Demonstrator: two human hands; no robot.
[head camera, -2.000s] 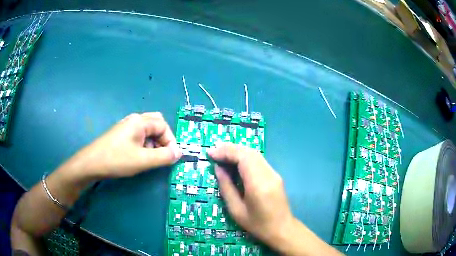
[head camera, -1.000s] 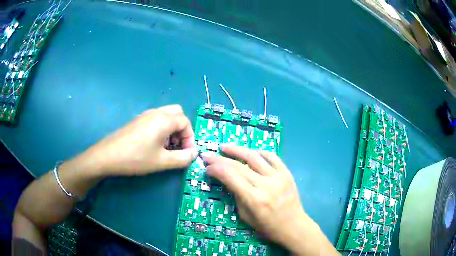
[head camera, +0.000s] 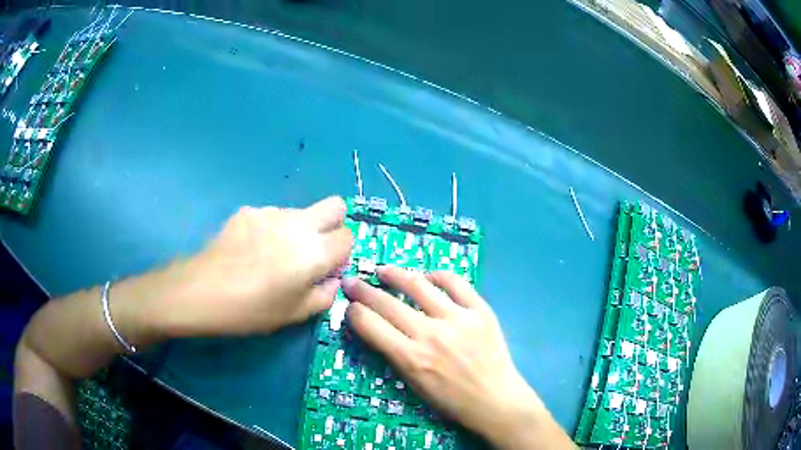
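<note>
A green PCB panel (head camera: 408, 248) lies under my hands, with three thin white lead wires (head camera: 454, 192) sticking out past its far end. My left hand (head camera: 272, 264) is at the panel's left edge with its fingertips pinched together; what is between them is hidden. My right hand (head camera: 430, 338) lies palm down over the panel, its fingers spread and fingertips touching the boards beside the left fingertips. No foam piece can be made out at the fingertips.
Stacked PCB panels (head camera: 645, 334) lie at the right, beside a large foam tape roll (head camera: 733, 373). A loose wire offcut (head camera: 581, 214) lies on the mat. More wired panels (head camera: 53, 110) lie at the far left. A small black part with blue (head camera: 767, 214) is at the right edge.
My left hand has turned more knuckles-up and its fingers have closed in. My right hand has gone from a fingertip hold to lying flatter, fingers spread on the panel. The view has shifted slightly.
</note>
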